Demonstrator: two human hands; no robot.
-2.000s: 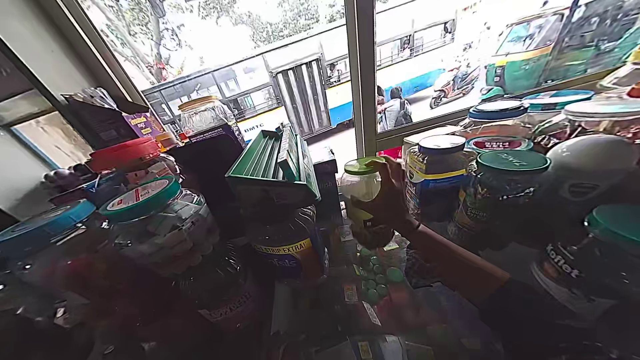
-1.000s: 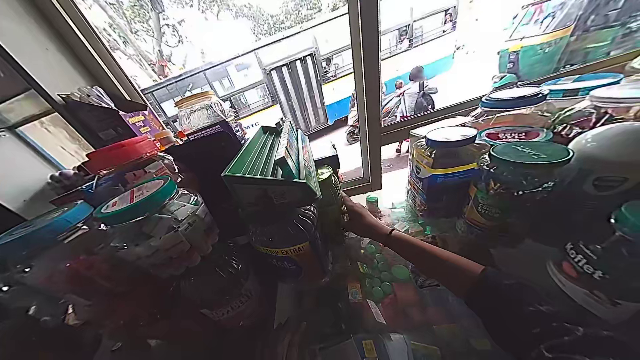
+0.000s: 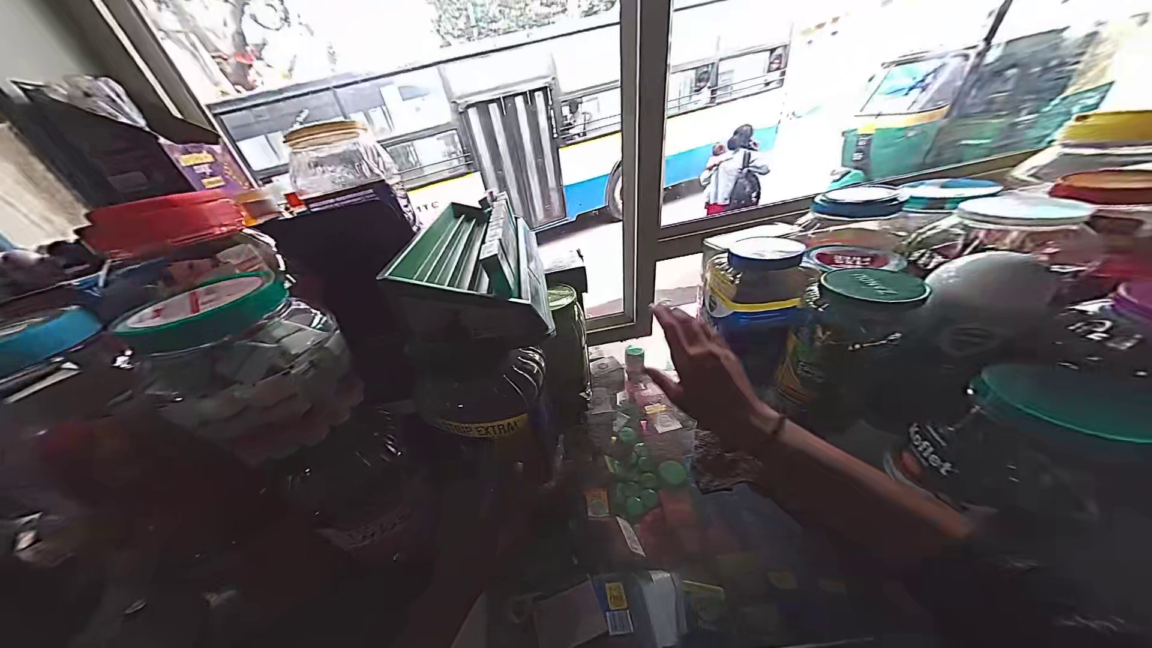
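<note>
My right hand (image 3: pixel 711 378) is raised over the counter with its fingers apart and nothing in it. Just beyond its fingers, to the right, stands a plastic jar with a blue lid (image 3: pixel 765 297) and a blue and yellow label. To the left of the hand, a jar with a green-yellow lid (image 3: pixel 567 346) stands close beside a jar (image 3: pixel 486 423) with a yellow band. A green tray (image 3: pixel 450 261) of slim packs rests on top of that banded jar. Small green-capped items (image 3: pixel 643 477) lie below the hand. My left hand cannot be made out.
At left stand jars with a green lid (image 3: pixel 202 310), a red lid (image 3: pixel 162 220) and a blue lid (image 3: pixel 45 333). More jars crowd the right, one with a dark green lid (image 3: pixel 873 283). A window frame (image 3: pixel 641 162) borders the counter; a bus, an auto-rickshaw and a person are outside.
My right hand held the jar with the green-yellow lid, moved it left beside the green tray, and let it go. The hand is now back to the right, off the jar.
</note>
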